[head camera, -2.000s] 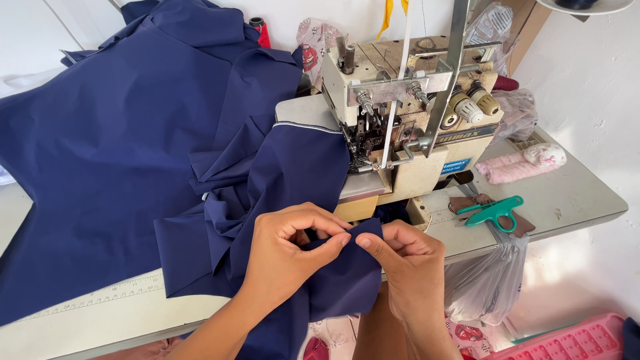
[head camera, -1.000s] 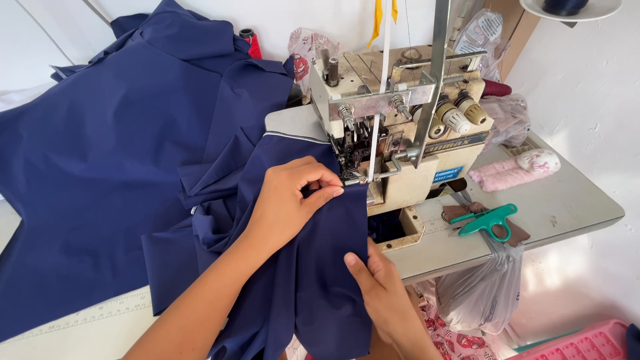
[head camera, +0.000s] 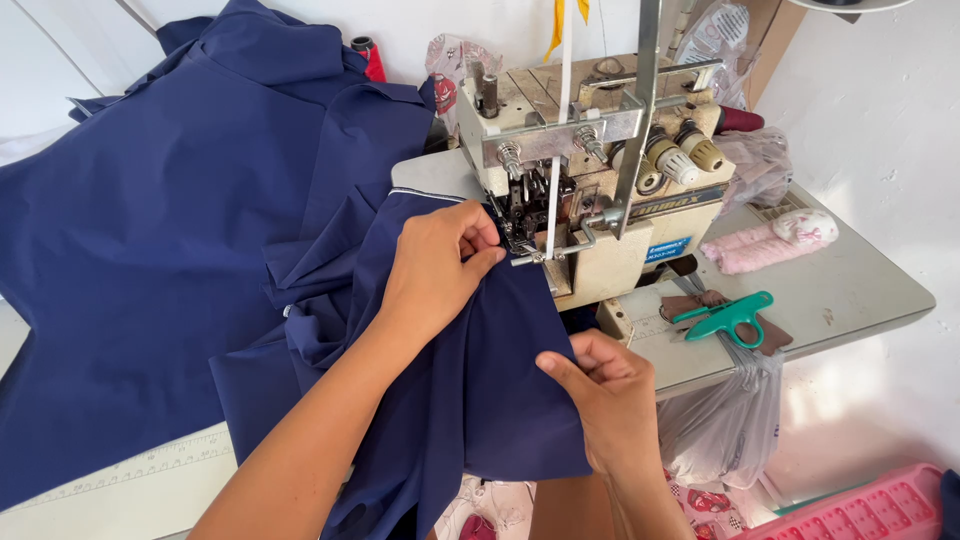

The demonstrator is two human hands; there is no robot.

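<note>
Navy blue fabric (head camera: 517, 390) hangs over the table's front edge, its upper edge at the presser foot of an overlock sewing machine (head camera: 615, 180). My left hand (head camera: 442, 262) pinches the fabric between thumb and fingertips just left of the foot. Lower right, my right hand (head camera: 611, 382) holds the fabric's right edge, thumb on top and fingers partly hidden behind. A white tape (head camera: 556, 187) runs down through a metal guide to the foot. A finished-looking edge with white stitching (head camera: 427, 195) lies left of the needle area.
More navy fabric (head camera: 172, 225) covers the table's left side, above a printed ruler (head camera: 172, 457). Green thread snips (head camera: 731, 319) lie on brown cloth at right, near a pink fluffy item (head camera: 772, 240). A plastic bag (head camera: 727, 420) hangs from the edge; a pink tray (head camera: 870, 510) is below.
Two seconds ago both hands held the fabric edge together in front of the machine. My left hand has moved up to the presser foot, and the fabric now spreads down to my right hand.
</note>
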